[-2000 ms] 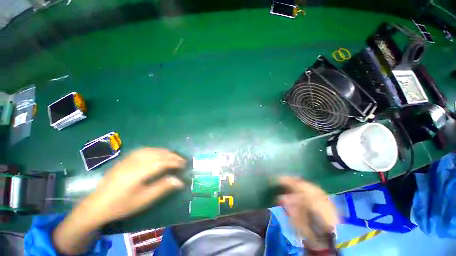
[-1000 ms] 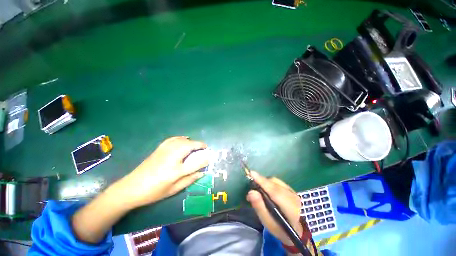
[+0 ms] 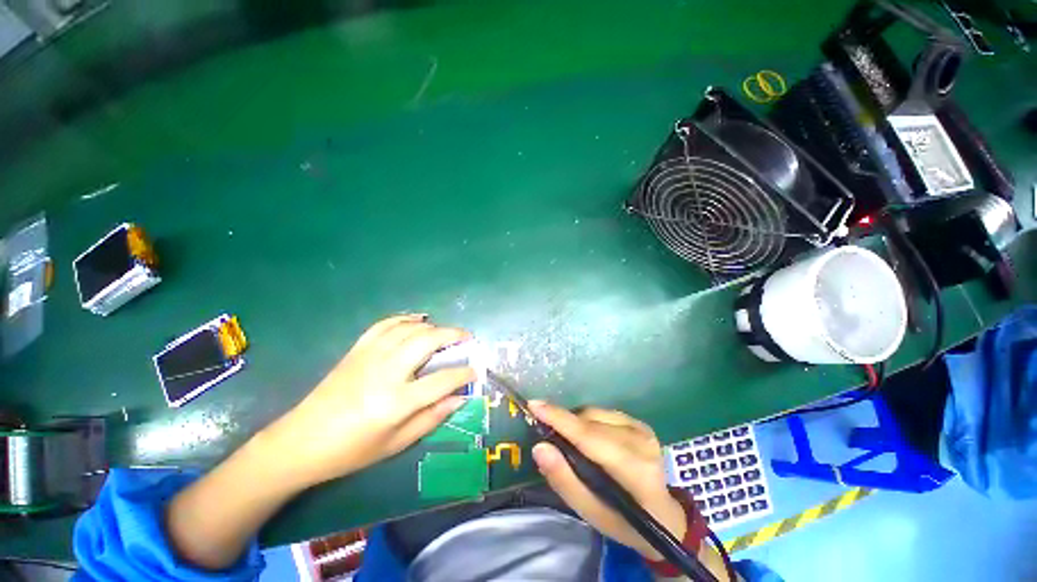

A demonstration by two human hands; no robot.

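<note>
Green circuit boards (image 3: 453,474) lie joined in a panel at the bench's front edge, with orange-gold flex tails (image 3: 504,455) at their right side. My left hand (image 3: 392,392) lies over the upper boards, its fingers pressing a display module (image 3: 453,362) that is mostly hidden under them. My right hand (image 3: 603,460) holds a black soldering iron (image 3: 591,477) like a pen. Its tip is at the right edge of the upper boards, close to my left fingertips. Glare there hides whether it touches.
Stacked display modules (image 3: 116,268) and a single one (image 3: 199,360) lie left. A solder reel (image 3: 23,466) stands front left. A fume fan (image 3: 714,214), white cup-shaped container (image 3: 834,307) and soldering station (image 3: 932,154) stand right. A person's blue sleeve (image 3: 995,398) shows far right.
My right hand has picked up the soldering iron and brought its tip left to the boards. My left hand has moved right onto the upper boards. The view has shifted slightly.
</note>
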